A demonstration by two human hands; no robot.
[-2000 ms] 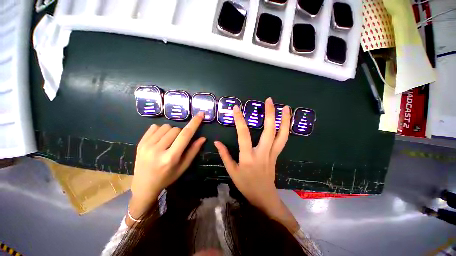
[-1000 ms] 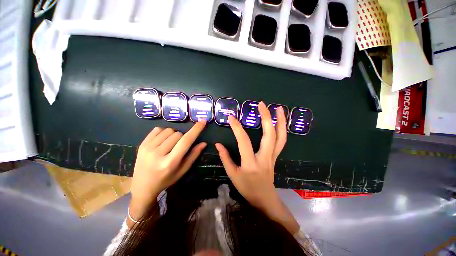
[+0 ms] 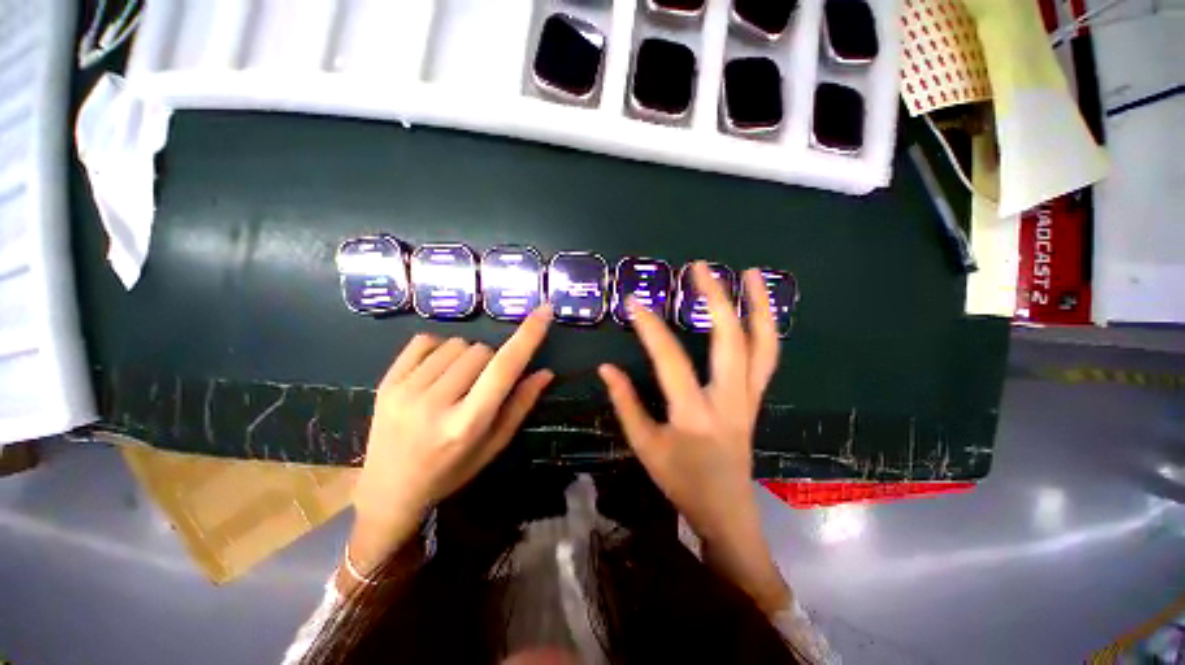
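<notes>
Several lit smartwatch units without straps lie side by side in a row on the green mat, from the left end (image 3: 373, 274) to the right end, partly under my fingers. My left hand (image 3: 448, 403) is below the row, its index fingertip at the lower left edge of the middle watch (image 3: 577, 287). My right hand (image 3: 702, 403) is spread over the right part of the row. Its index fingertip is at the lower edge of one watch (image 3: 643, 288); two other fingertips lie over the two rightmost watches. Neither hand holds anything.
A white watch tray (image 3: 494, 120) with several dark watches is at the back. Another white tray (image 3: 33, 260) is at the left, beside a crumpled wipe (image 3: 126, 175). At right are a pen (image 3: 941, 208), a dotted sheet (image 3: 945, 59), yellowish paper (image 3: 1040, 117) and a red box (image 3: 1055, 266).
Both hands have moved right along the row. My left index finger has gone from the third watch to the middle one, and my right index finger from the middle watch to the one right of it.
</notes>
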